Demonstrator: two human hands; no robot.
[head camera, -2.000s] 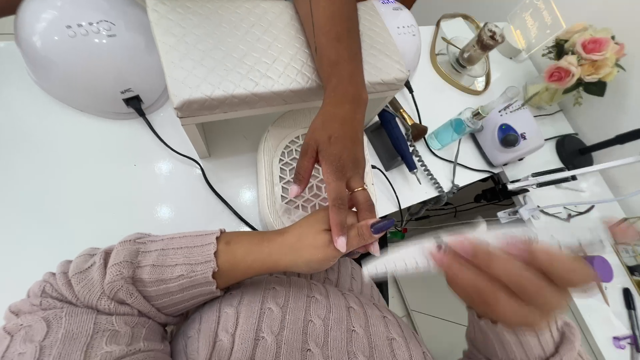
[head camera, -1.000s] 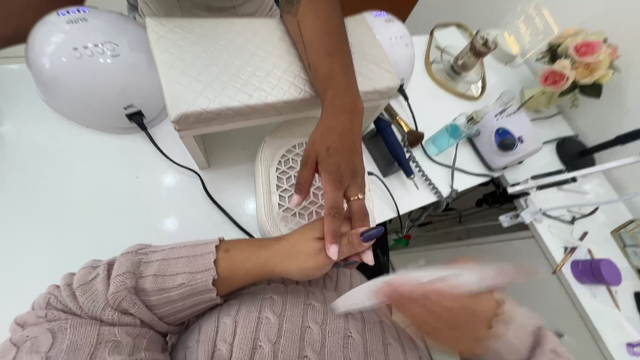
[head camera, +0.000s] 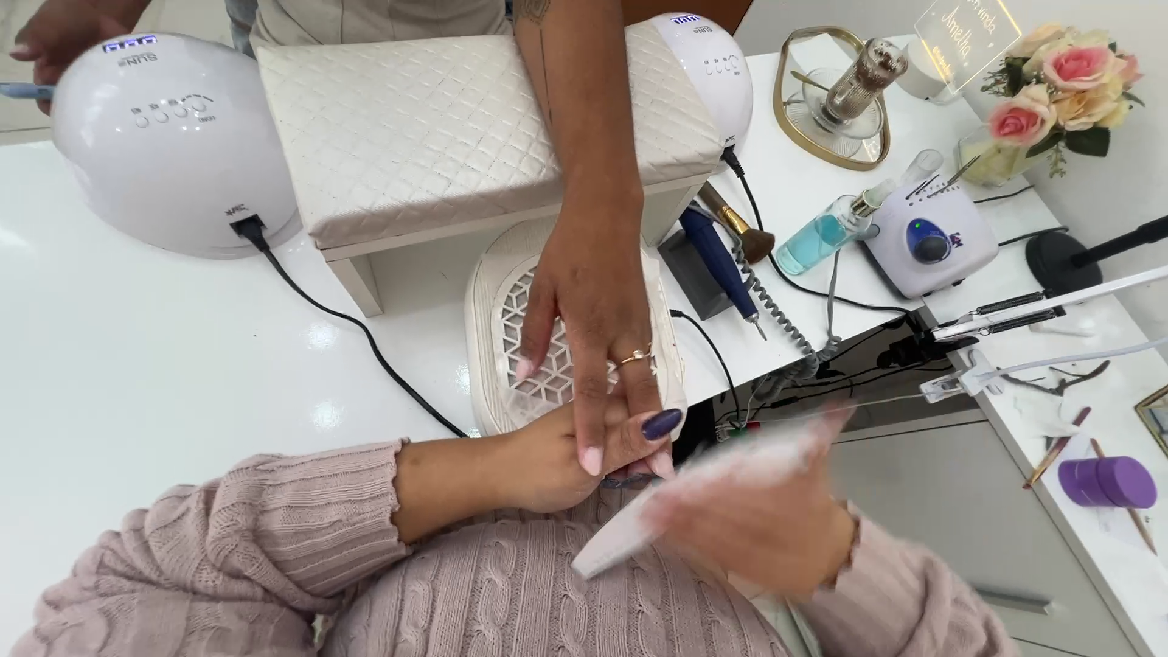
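My left hand (head camera: 566, 456), with a dark blue thumbnail, grips the fingers of another person's hand (head camera: 598, 292) at lower centre. That person's forearm lies across a quilted white armrest (head camera: 474, 137). Beneath their hand is a nail dust collector (head camera: 538, 365) with a patterned grille. Blurred by motion, my right hand (head camera: 757, 520) holds a pale nail file (head camera: 630, 529) close to the right of the held fingertips. Part of my left hand's fingers is hidden behind the other hand.
White nail lamps (head camera: 173, 137) flank the armrest. To the right are an electric nail drill handpiece (head camera: 721, 260), a brush (head camera: 744, 233), a bottle of blue liquid (head camera: 821, 237), a drill control box (head camera: 931, 237), a purple jar (head camera: 1109, 482) and a flower vase (head camera: 995, 160). Black cables cross the table.
My right hand, with the file, has moved left and down from its place two seconds ago. My left hand still holds the other person's fingers. That person's other hand now shows at upper left.
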